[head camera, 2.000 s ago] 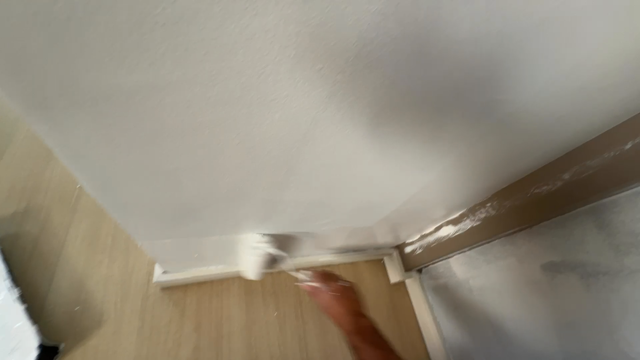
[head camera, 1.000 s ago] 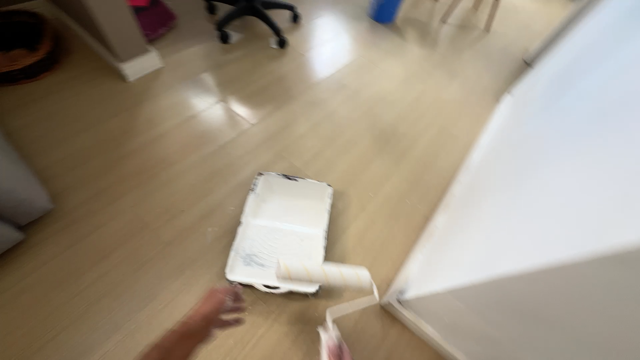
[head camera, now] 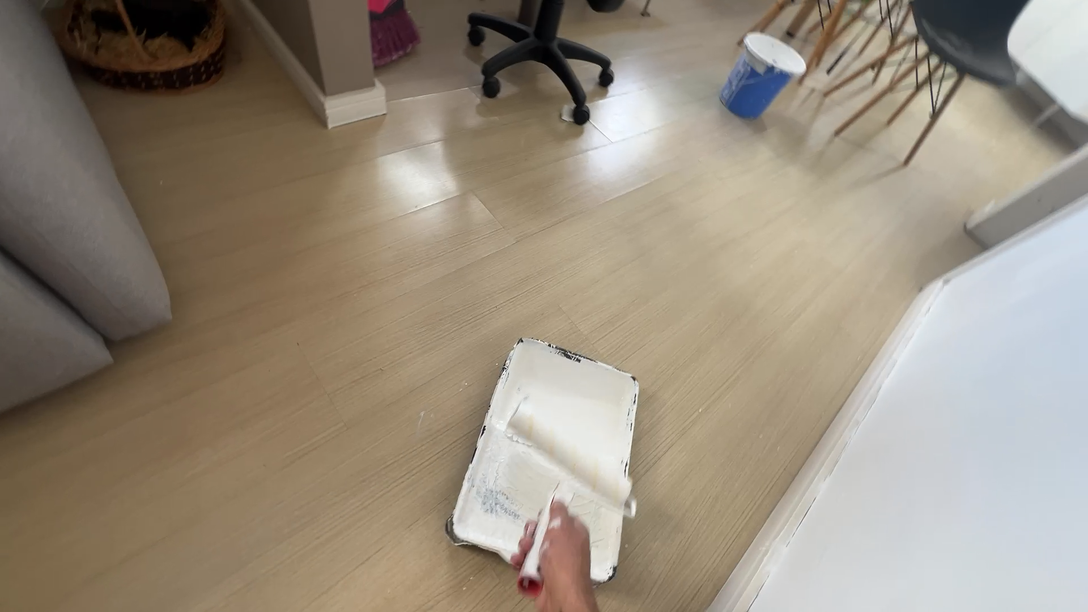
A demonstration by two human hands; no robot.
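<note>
My right hand (head camera: 557, 548) is closed around the white, red-ended handle (head camera: 535, 552) of a paint roller, low over the near end of a paint tray. The roller's long sleeve (head camera: 574, 455), coated in white paint with faint yellowish stripes, lies slantwise across the middle of the tray. White paint covers the tray (head camera: 565, 374), whose dark rim shows through in patches; it rests on the wood-look floor. The hand and handle hide part of the tray's near edge. My left hand is out of view.
A white wall (head camera: 960, 450) with a baseboard runs along the right. A grey upholstered piece (head camera: 76, 195) stands at the left. Farther back are a wicker basket (head camera: 157, 68), a wheeled chair base (head camera: 544, 51), a blue-and-white paint bucket (head camera: 758, 78) and a dark chair (head camera: 969, 38).
The view has swung from the wall to the floor and tray. Since one second ago, the roller has moved from the tray's near right edge to its middle, and my left hand has left the view.
</note>
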